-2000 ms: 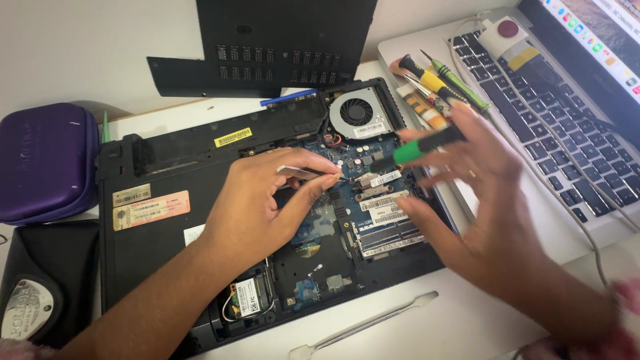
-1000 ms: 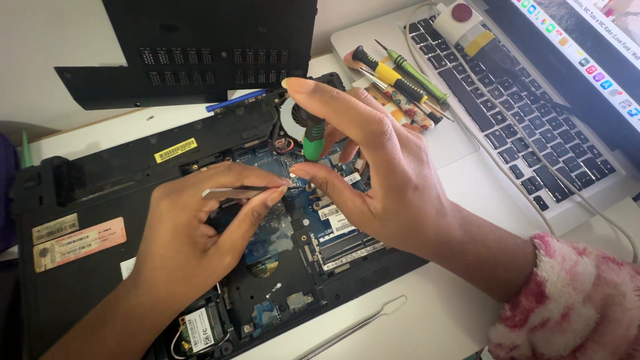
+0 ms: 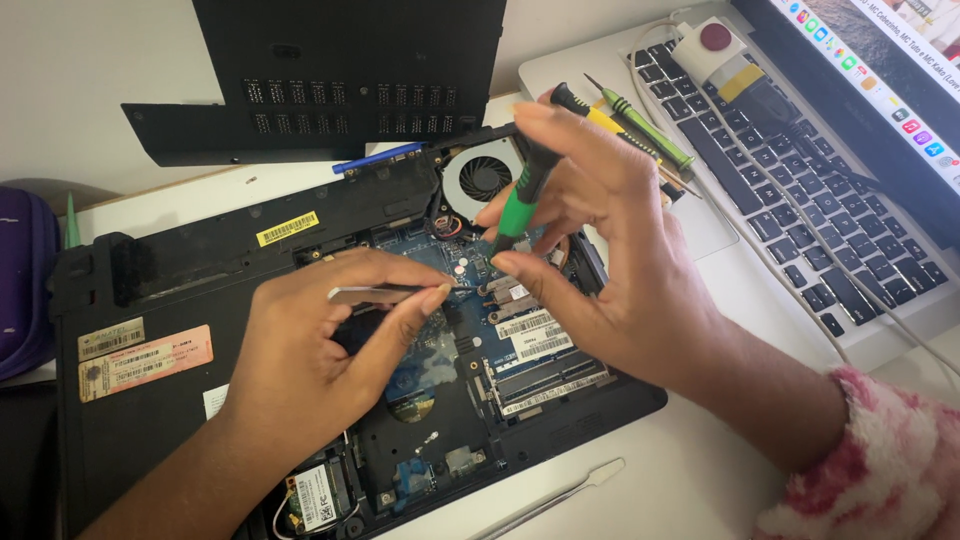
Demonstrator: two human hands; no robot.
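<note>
An opened black laptop base [image 3: 172, 300] lies underside up, its blue motherboard and round cooling fan [image 3: 482, 178] exposed. Between thumb and index finger my left hand [image 3: 322, 337] pinches metal tweezers [image 3: 386, 293], whose tips reach the board by the metal heatsink bracket [image 3: 514, 294]. My right hand [image 3: 615, 247] holds a green and black screwdriver [image 3: 517, 206] steeply upright, its lower end over the board close to the same bracket. The screwdriver's tip is hard to make out. Memory slots [image 3: 551, 386] sit in front of the bracket, below a white label.
Behind stands a black bottom cover [image 3: 300, 90]. A silver laptop [image 3: 795, 180] with a cable across its keys is at the right, with a green screwdriver [image 3: 646, 124] and other tools beside it. A metal spatula [image 3: 562, 499] lies in front; a purple case [image 3: 26, 277] is at the left.
My right hand has brought the screwdriver from a nearly level hold to a steep one over the board. The tweezers stay pinched in my left hand. The view has shifted.
</note>
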